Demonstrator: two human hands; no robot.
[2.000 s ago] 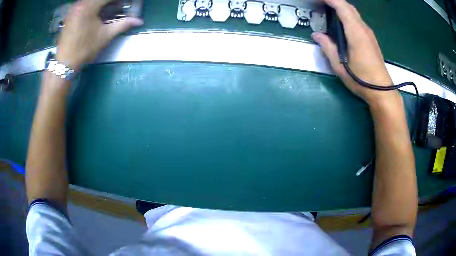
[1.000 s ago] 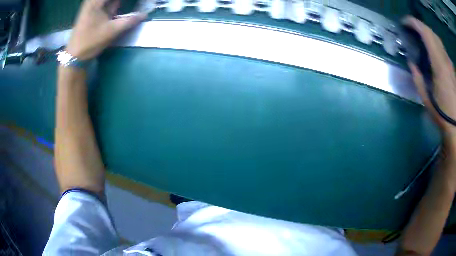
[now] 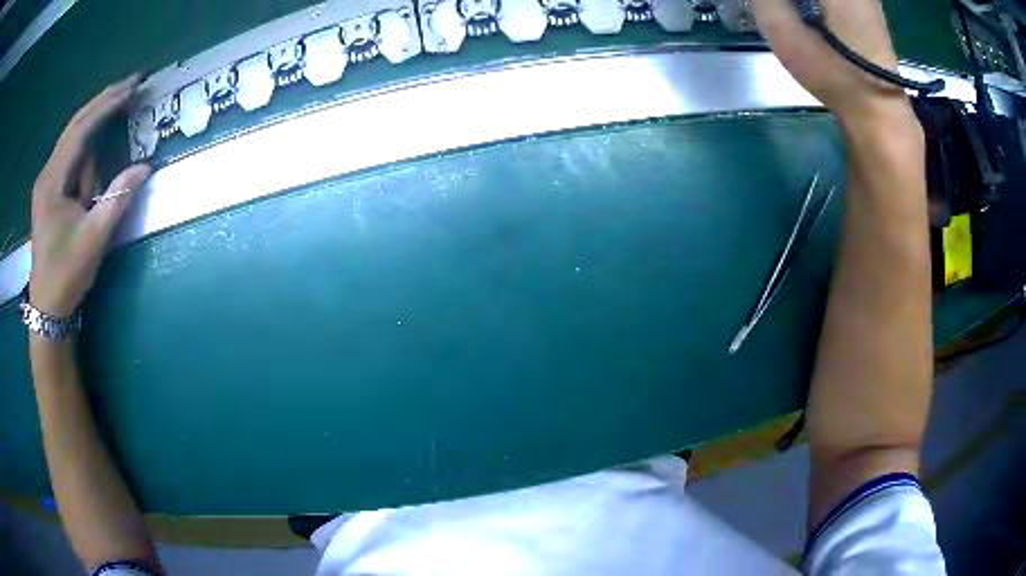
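Two grey-white scalloped strips lie end to end on the green belt, a left one (image 3: 304,70) and a right one (image 3: 563,17) cut by the top edge. My left hand (image 3: 88,200) is at the left strip's outer end, finger and thumb apart around it; grip is unclear. A thin bright line crosses a finger, wire or ring. My right hand (image 3: 827,51), cut by the top edge, is at the right strip's far end. It holds the soldering iron (image 3: 808,11), mostly hidden, its black cord looping over the wrist.
A white-silver rail (image 3: 450,122) runs between belt and green bench (image 3: 450,315). Silver tweezers (image 3: 779,270) lie left of my right forearm. A dark box with a yellow tag (image 3: 956,250) stands at the right. More grey metal parts show at the top right.
The view has turned and shifted. The left strip now shows in full, joined end to end with the right one. My left hand has opened wider at its outer end. The tweezers show more fully.
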